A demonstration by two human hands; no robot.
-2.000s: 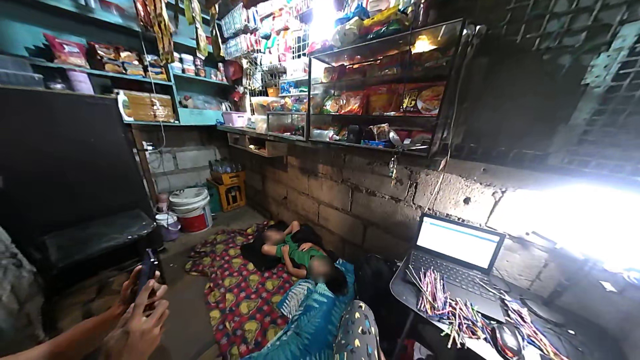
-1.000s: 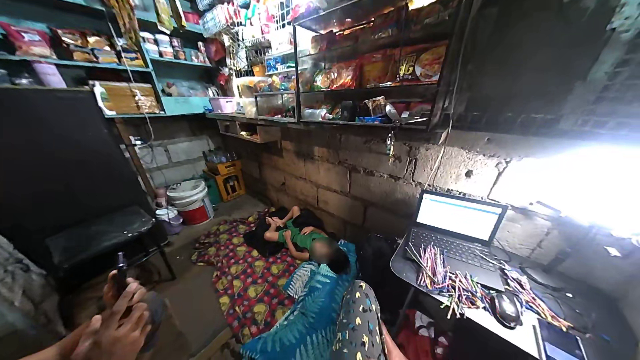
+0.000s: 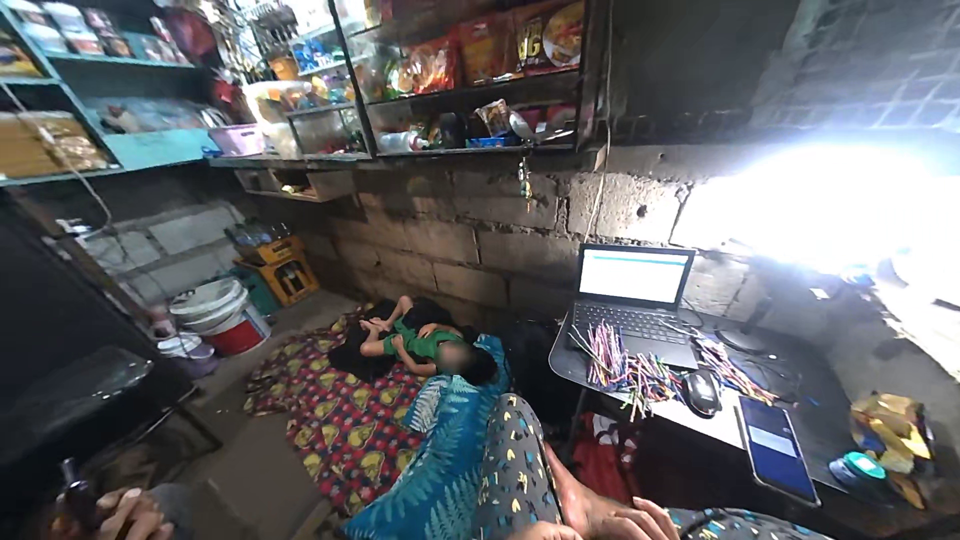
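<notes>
Only a small part of my left hand (image 3: 546, 532) shows at the bottom edge, and what it holds is hidden. My right hand (image 3: 637, 521) lies against a bare foot (image 3: 571, 491), its fingers bent, its grip unclear. Around them are my legs in patterned trousers (image 3: 514, 465). To the right, a laptop (image 3: 636, 281) stands lit on a dark table (image 3: 806, 352). Bundles of colourful thin strands (image 3: 604, 356) lie over its front edge, beside a black computer mouse (image 3: 702, 391) and a smartphone (image 3: 776, 446).
A person (image 3: 424, 341) lies on a patterned blanket (image 3: 337, 420) by a blue pillow (image 3: 442, 457). Another person's hand (image 3: 135, 514) holds a dark object at lower left. Buckets (image 3: 217, 307), a yellow bottle crate (image 3: 285, 266) and stocked shelves (image 3: 480, 90) line the walls. A lidded jar (image 3: 862, 466) stands at right.
My hands have come into view at the bottom by the foot. The other person's hands at lower left now show less. The view has shifted.
</notes>
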